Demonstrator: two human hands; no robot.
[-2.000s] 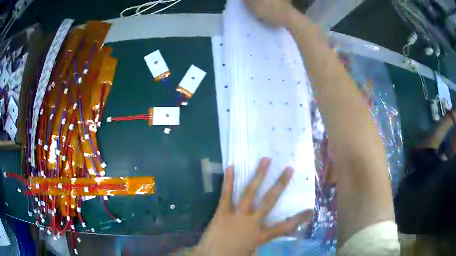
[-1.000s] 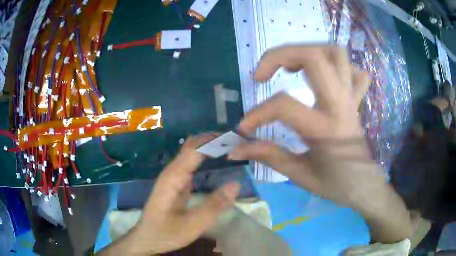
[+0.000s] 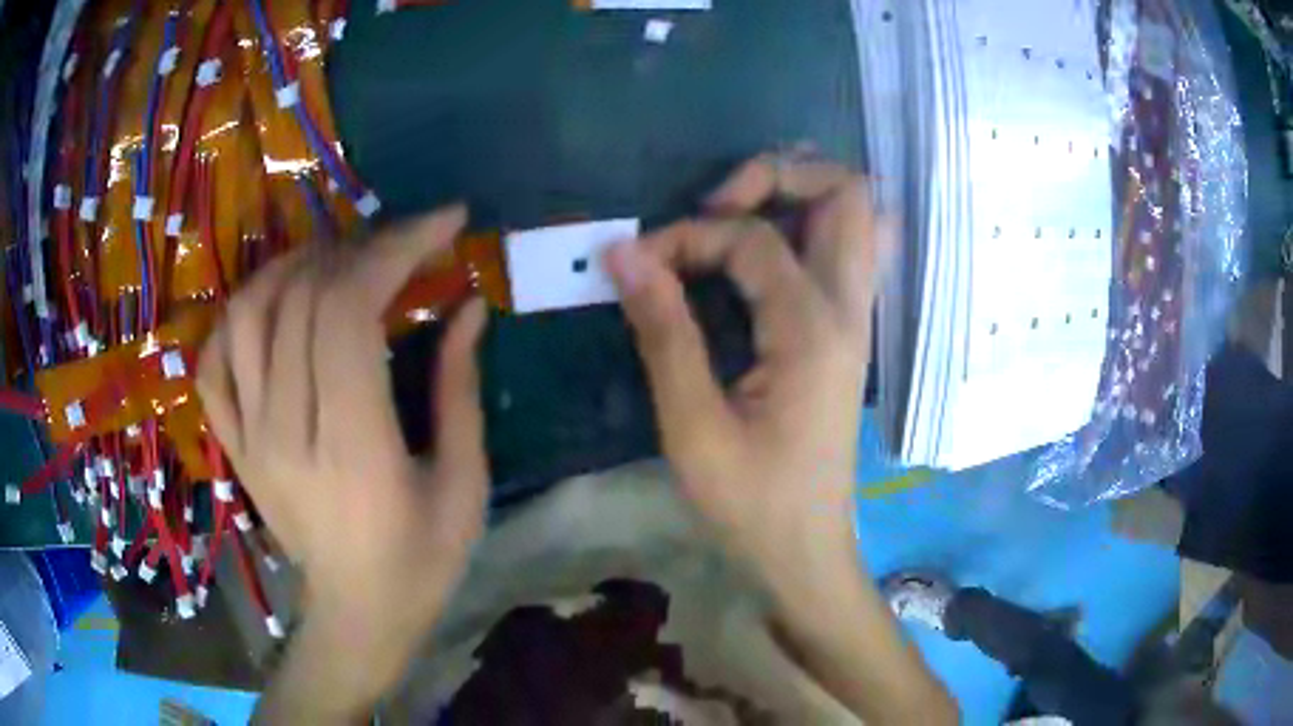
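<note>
A white adhesive pad [image 3: 550, 268] with a dark square hole lies over the right end of an orange polyimide film strip [image 3: 443, 281]. My right hand [image 3: 759, 333] pinches the pad's right edge between thumb and finger. My left hand [image 3: 340, 390] is over the film strip, fingers and thumb apart around it; whether they touch it cannot be told. The strip continues left behind my left hand to the orange bundle with red and blue wires [image 3: 156, 156].
A stack of white sticker sheets [image 3: 1014, 284] lies on the right. Beyond it is a clear plastic bag [image 3: 1184, 255] of red-wired parts. Parts of padded pieces [image 3: 652, 4] show at the top edge. Blue floor and a dark-clothed person's part are at lower right.
My hands have moved from the bench's front edge to the film strip. The pad, earlier held between both hands, now lies on the strip's end. The view has shifted closer to the bench.
</note>
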